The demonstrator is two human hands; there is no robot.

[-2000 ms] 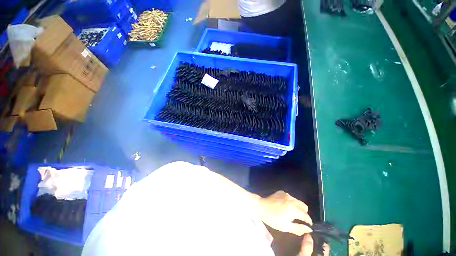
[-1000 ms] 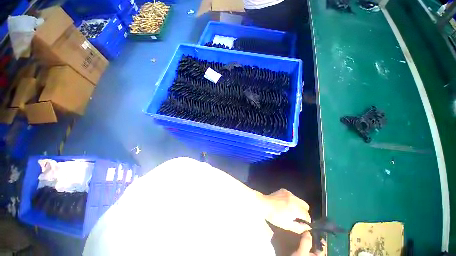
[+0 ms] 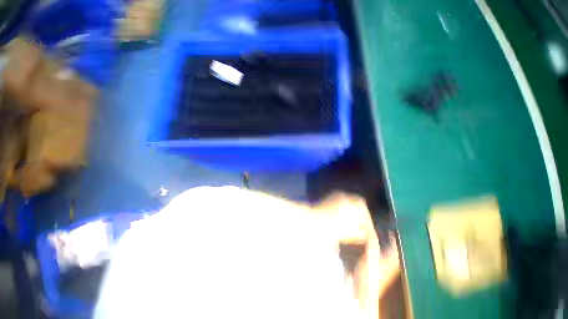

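Observation:
The picture is blurred. My left hand [image 3: 349, 218], at the end of the bright white sleeve, is at the bench's near left edge, fingers bent downward. Part of my right hand [image 3: 388, 265] shows just beside it, against the edge. A dark patch shows under my left hand; whether it is a held black part cannot be told. The tan cardboard pad [image 3: 488, 237] lies on the green bench right of my hands, with a small pale glue dish [image 3: 458, 257] on it. A heap of black parts [image 3: 431, 93] lies farther up the bench.
A stack of blue crates [image 3: 249, 152], the top one holding dark parts and a white label [image 3: 227, 73], stands left of the bench. Another blue crate [image 3: 48, 274] is at lower left. Cardboard cartons [image 3: 59, 140] are at far left. A white line [image 3: 526, 93] curves along the bench.
The view has shifted, so crates, heap and pad sit higher in the picture and more of the pad shows. The black part seen at my fingers earlier is no longer clear.

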